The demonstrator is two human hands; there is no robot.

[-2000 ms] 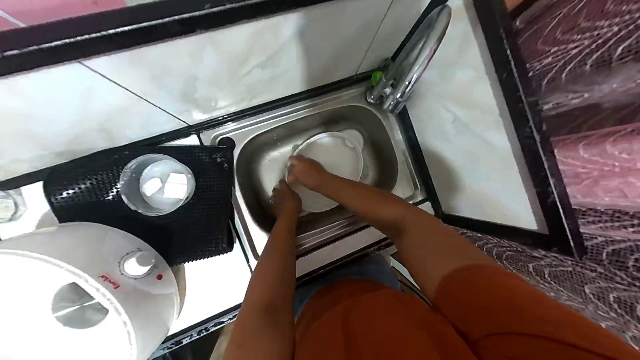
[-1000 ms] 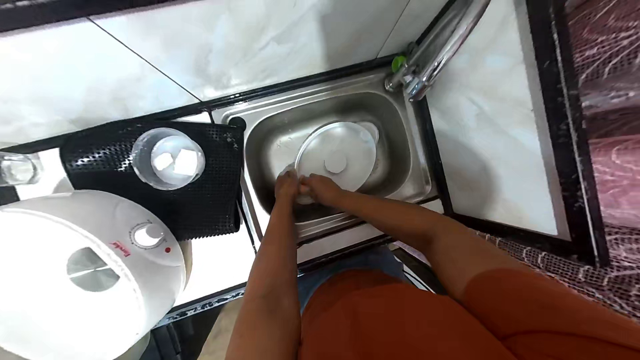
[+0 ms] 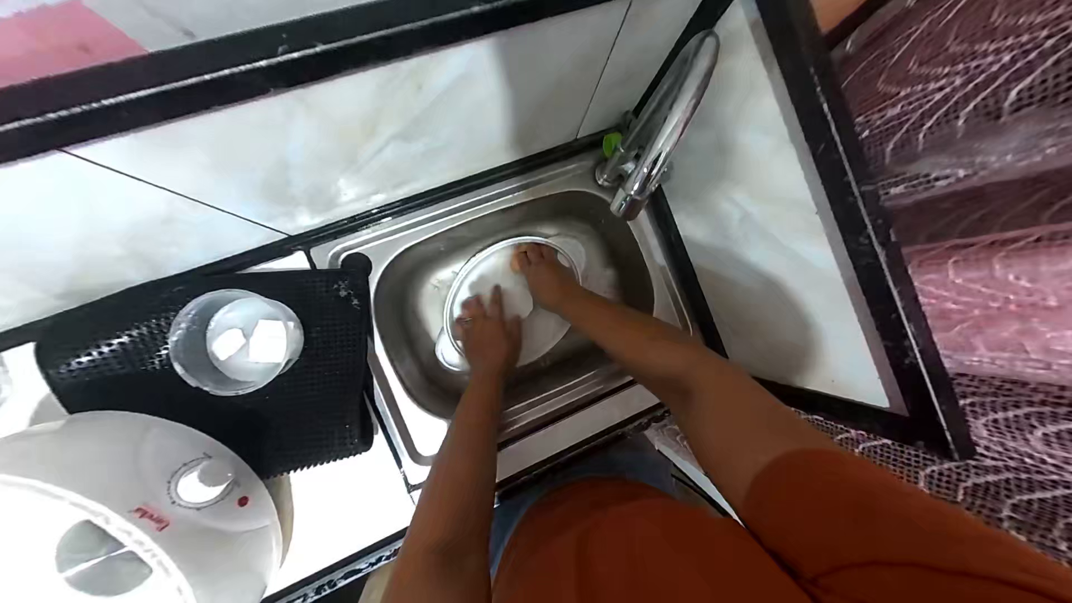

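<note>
A round, pale metal lid or dish (image 3: 544, 335) lies in the stainless steel sink basin (image 3: 410, 335), over another piece whose rounded ends stick out at two sides. My left hand (image 3: 490, 331) rests on the left part of the disc with its fingers spread. Near the far rim, my right hand (image 3: 544, 276) presses a small orange thing (image 3: 517, 258), mostly hidden under the fingertips, against the surface. What this orange thing is cannot be told.
A chrome faucet (image 3: 670, 126) stands at the sink's back right corner. Left of the sink, a clear plastic tub (image 3: 188, 339) with white pieces sits on a black textured mat (image 3: 310, 419). A white appliance with a dial (image 3: 126, 469) stands nearer. Tiled walls border the sink.
My hands were together at the disc's near left edge; now they are apart on its face. The round knob seen at its middle a second ago no longer shows.
</note>
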